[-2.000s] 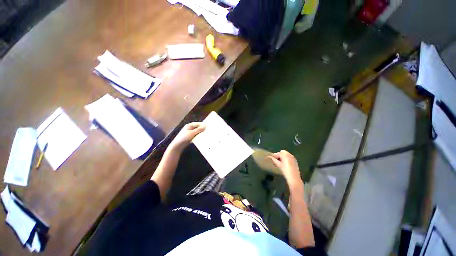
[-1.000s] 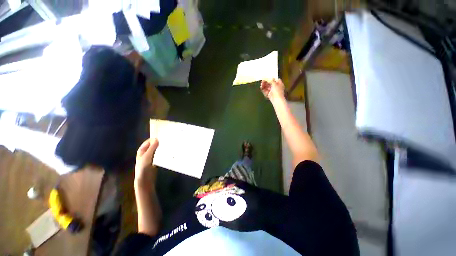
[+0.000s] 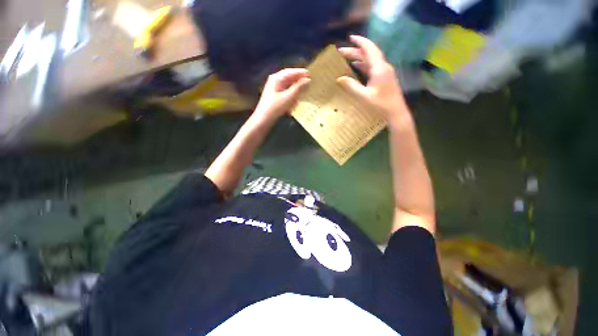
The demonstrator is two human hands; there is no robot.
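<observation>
A cream ticket paper (image 3: 336,115) with a faint printed grid and a few dark marks is held up in front of me, tilted, over the floor. My left hand (image 3: 286,90) pinches its left edge between thumb and fingers. My right hand (image 3: 375,82) is at its upper right side, with thumb and fingers apart; whether it grips the paper I cannot tell. The yellow-handled cutter (image 3: 153,29) lies blurred on the brown table at the upper left.
The brown table's edge (image 3: 98,77) runs along the upper left. A dark cloth heap (image 3: 262,39) is at the top. A yellow piece (image 3: 457,49) lies among pale and green material at the upper right. A box with scraps (image 3: 557,289) is at the lower right.
I have turned, so the table is now at the upper left. My hands have come from far apart to close together at one paper. The second sheet no longer shows separately.
</observation>
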